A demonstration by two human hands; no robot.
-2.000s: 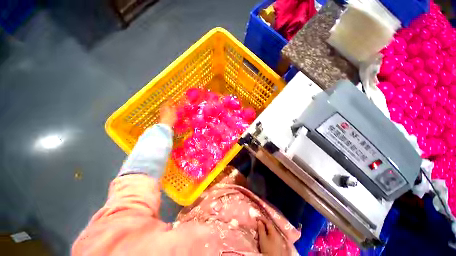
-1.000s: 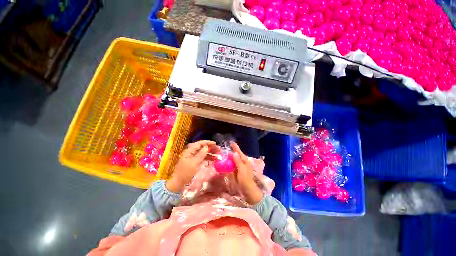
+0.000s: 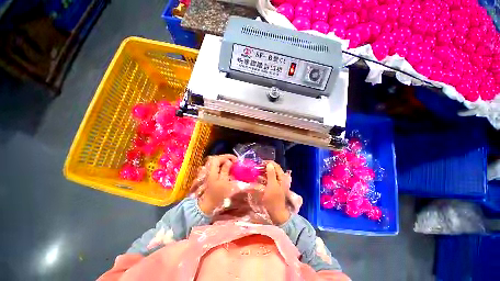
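Observation:
A bright pink ball [image 3: 246, 170] sits in a clear plastic bag [image 3: 255, 152] above my lap. The bag's loose film sticks up toward the sealer. My left hand [image 3: 218, 184] holds the bagged ball from the left. My right hand [image 3: 276, 189] holds it from the right. The grey and white heat sealer [image 3: 279, 60] stands just beyond my hands, with its brown sealing jaws [image 3: 268, 130] along the front edge. The bag is below the jaws and apart from them.
A yellow slatted basket [image 3: 90, 140] with bagged pink balls is left of the sealer. A blue bin [image 3: 356, 226] with more bagged balls is at the right. Many pink balls [image 3: 395, 27] lie on a white-covered surface behind. A black cable [image 3: 392, 68] runs right from the sealer.
Since two seconds ago, my left hand has left the yellow basket and the view has turned. Since one second ago, the bag's film has spread above the ball and my hands grip its sides.

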